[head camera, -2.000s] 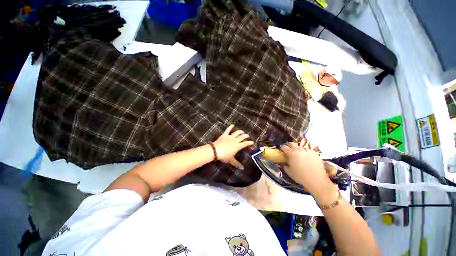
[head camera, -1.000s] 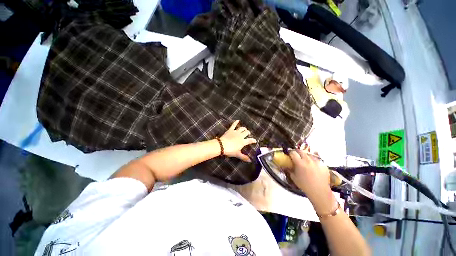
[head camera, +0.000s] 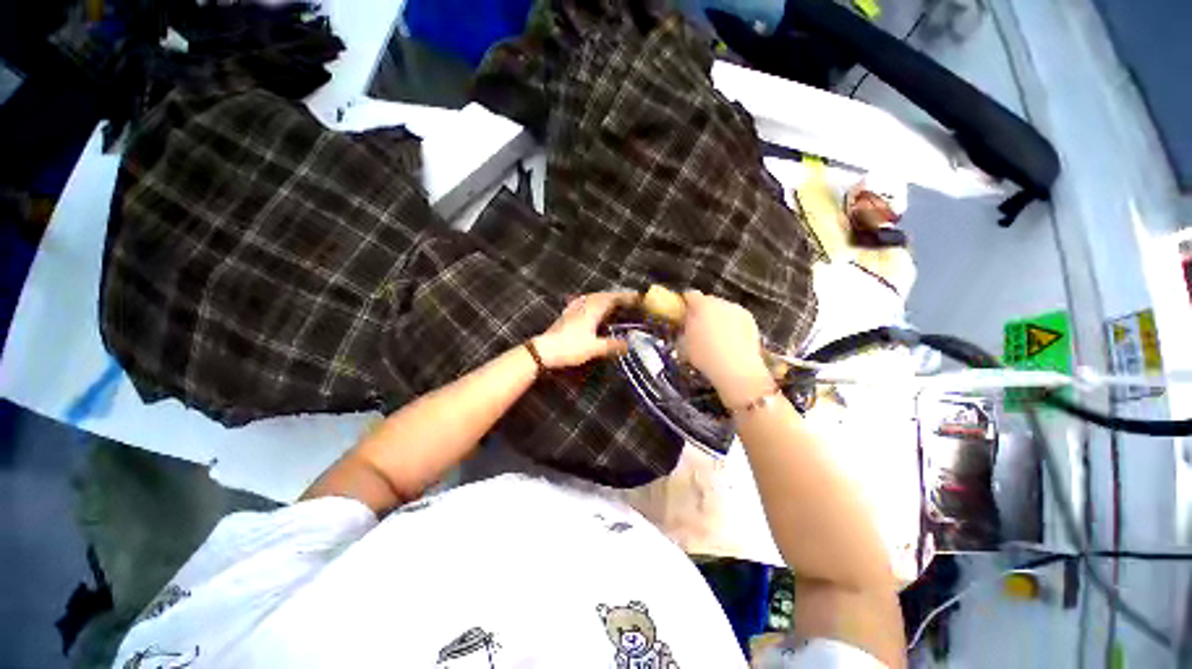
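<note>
Brown plaid cloth (head camera: 484, 307) lies across the table in front of me, with a rounded end near my body. More plaid lies to its left (head camera: 248, 248) and right (head camera: 667, 170). My right hand (head camera: 719, 346) is closed on the wooden handle of the steam iron (head camera: 673, 399). The iron sits on the right part of the rounded end, its pointed tip towards my left hand. My left hand (head camera: 584, 329) rests on the cloth just left of the iron, fingers partly curled near the tip. Whether it pinches cloth is unclear.
A whitish block (head camera: 477, 160) stands between the plaid piles. A metal iron rest (head camera: 961, 471) is at the right edge. The hose (head camera: 915, 342) runs right. A tan sheet (head camera: 824, 216) and small reddish item (head camera: 872, 212) lie beyond. A black padded arm (head camera: 915, 92) stands behind.
The iron and my right hand have moved left and away from my body, onto the cloth. My left hand has shifted slightly left and its spread fingers have drawn in.
</note>
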